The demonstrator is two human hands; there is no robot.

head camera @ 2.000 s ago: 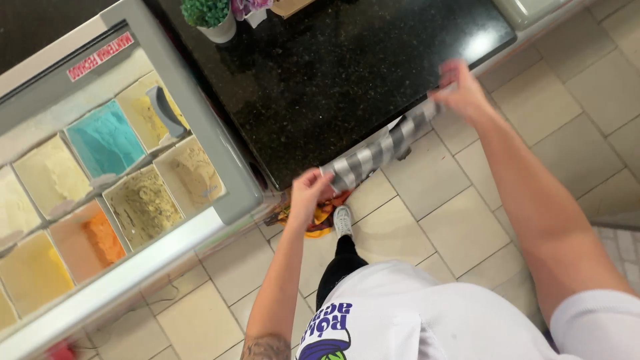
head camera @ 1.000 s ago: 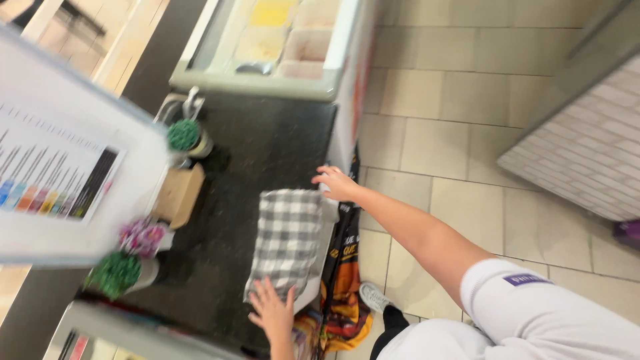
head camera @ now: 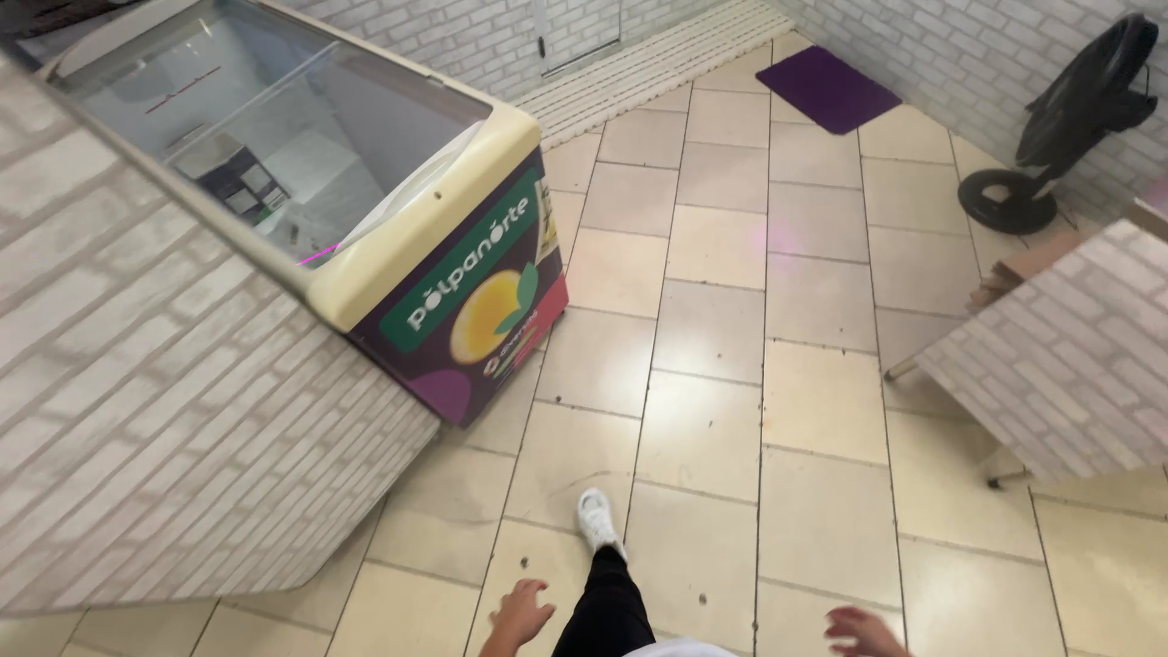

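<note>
At the bottom of the head view, my left hand (head camera: 522,610) hangs over the tiled floor (head camera: 698,438), its fingers apart and nothing in it. My right hand (head camera: 858,631) is at the lower right edge, also empty, with its fingers loosely spread and partly blurred. Between them show my black trouser leg and a white sneaker (head camera: 598,518) on the tiles. Neither hand touches anything.
A chest freezer (head camera: 429,219) with a glass top stands at the upper left behind a brick-patterned partition (head camera: 182,438). A black fan (head camera: 1068,119) and a purple mat (head camera: 828,88) are at the upper right. A brick-patterned counter panel (head camera: 1068,356) juts in from the right.
My hands have let go of the grey checked cloth, which lay on the black counter in the frame before. The view has turned away from that counter to the floor and chest freezer.
</note>
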